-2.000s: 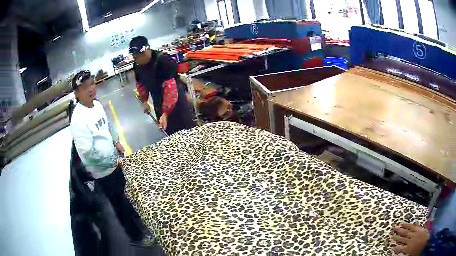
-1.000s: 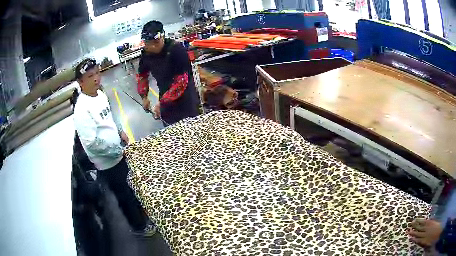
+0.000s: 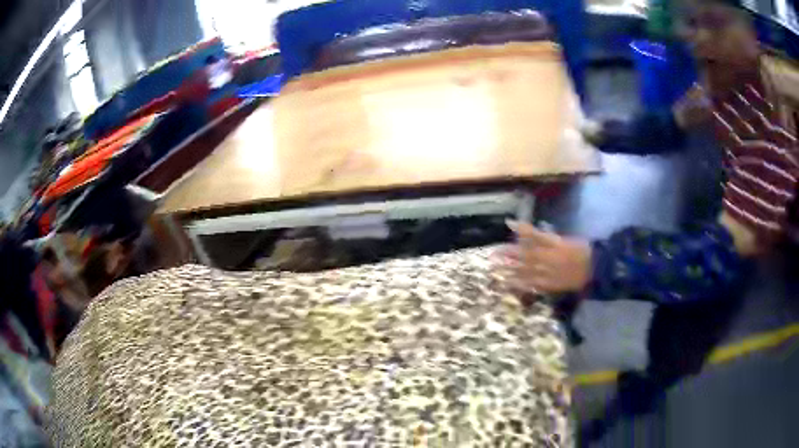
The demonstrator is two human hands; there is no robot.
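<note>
The leopard-print fabric stack [image 3: 324,359] lies nearest in front of me, cream-yellow with dark spots, and fills the lower left and middle. The picture is blurred. Its right edge drops off at the lower right. Another person's hand [image 3: 552,258], in a dark patterned sleeve, is at the stack's far right corner. Whether it touches the cloth cannot be told. Neither my left hand nor my right hand is in view.
Beyond the stack is the brown press table board [image 3: 394,131], with a blue press beam behind it. A person in a striped top [image 3: 762,166] stands at the right. Orange fabric [image 3: 96,166] lies at the left. A yellow floor line [image 3: 753,344] runs at the lower right.
The view has swung right to the press table. The two people at the left have left the picture. The person whose hand showed at the right edge is now largely in view.
</note>
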